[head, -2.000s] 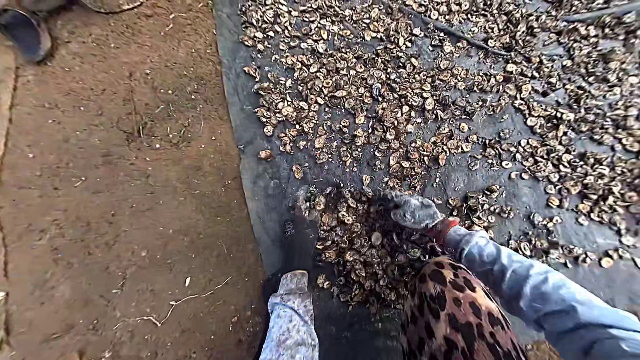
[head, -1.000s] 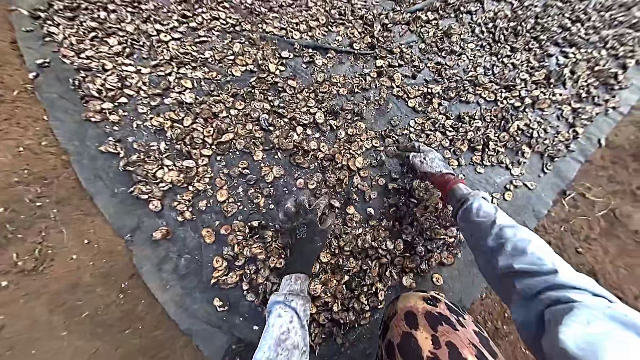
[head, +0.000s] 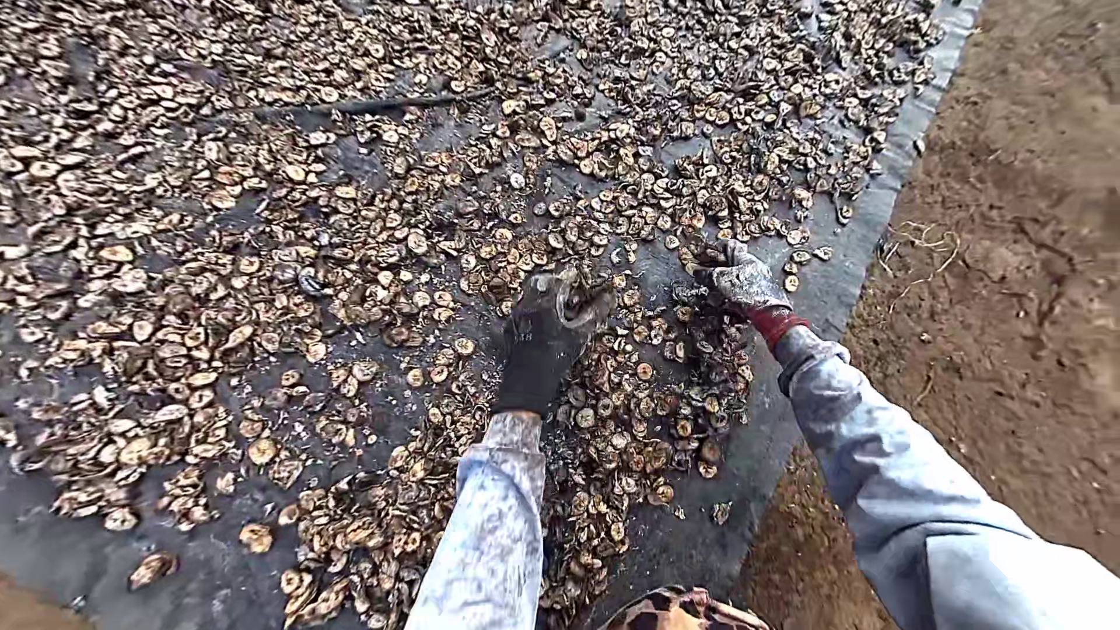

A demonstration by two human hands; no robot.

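Note:
Dried, brown, sliced rounds (head: 612,437) lie spread over a dark sheet (head: 840,280) on the ground. My left hand (head: 556,328), in a dark glove with a greyish, dirty front, is low over the slices at the middle, its fingers curled; whether slices are inside cannot be told. To its right, my right hand (head: 744,276), in a dirty grey glove with a red cuff, touches slices near the sheet's right edge, its fingertips partly hidden among them. A loose heap of slices lies between and below both hands.
A long dark strip (head: 376,103) lies among the slices farther off. Bare brown soil (head: 989,262) with thin dry roots (head: 927,249) borders the sheet on the right. Patterned cloth (head: 682,611) over my leg shows at the bottom edge.
The view has swung to the right over the sheet. Both hands have moved over the slices, and the right hand is now close to the sheet's right edge.

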